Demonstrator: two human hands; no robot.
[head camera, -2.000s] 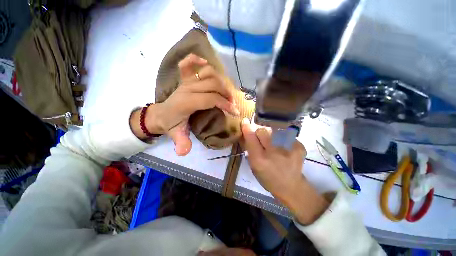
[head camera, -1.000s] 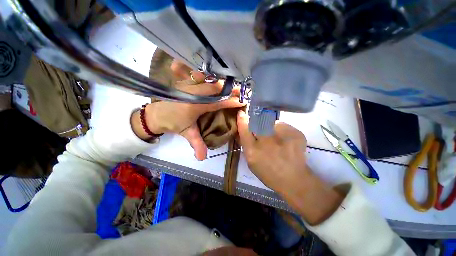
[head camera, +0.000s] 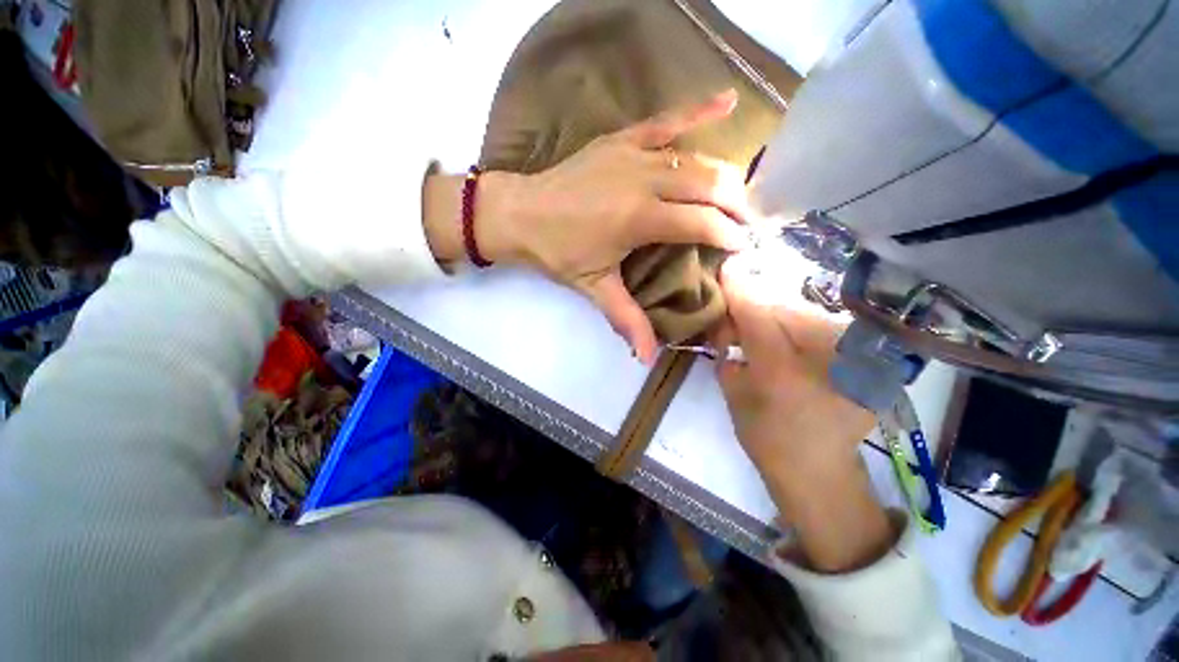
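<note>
A khaki-brown fabric panel (head camera: 582, 78) lies on the white table and runs under the sewing machine (head camera: 1009, 168), with a silver zipper line along its far edge. My left hand (head camera: 595, 213) is spread flat over the panel, fingertips by the lit needle area. My right hand (head camera: 789, 388) pinches the fabric edge just in front of the needle, with a thin silver rod at its fingers. A narrow brown strip (head camera: 647, 411) runs from there over the table edge. The presser foot and needle are hard to make out in the glare.
Snips (head camera: 915, 466), a flat black rectangle (head camera: 1006, 437), orange-handled scissors (head camera: 1021, 543) and a red handle (head camera: 1067, 597) lie right. A brown pile with zippers (head camera: 149, 84) is far left. A blue bin (head camera: 347, 440) with scraps is below the grey table edge (head camera: 453, 371).
The view has shifted, uncovering more of the panel and its zipper. My left hand now lies flatter with fingers spread on the fabric. My right hand stays close to the needle.
</note>
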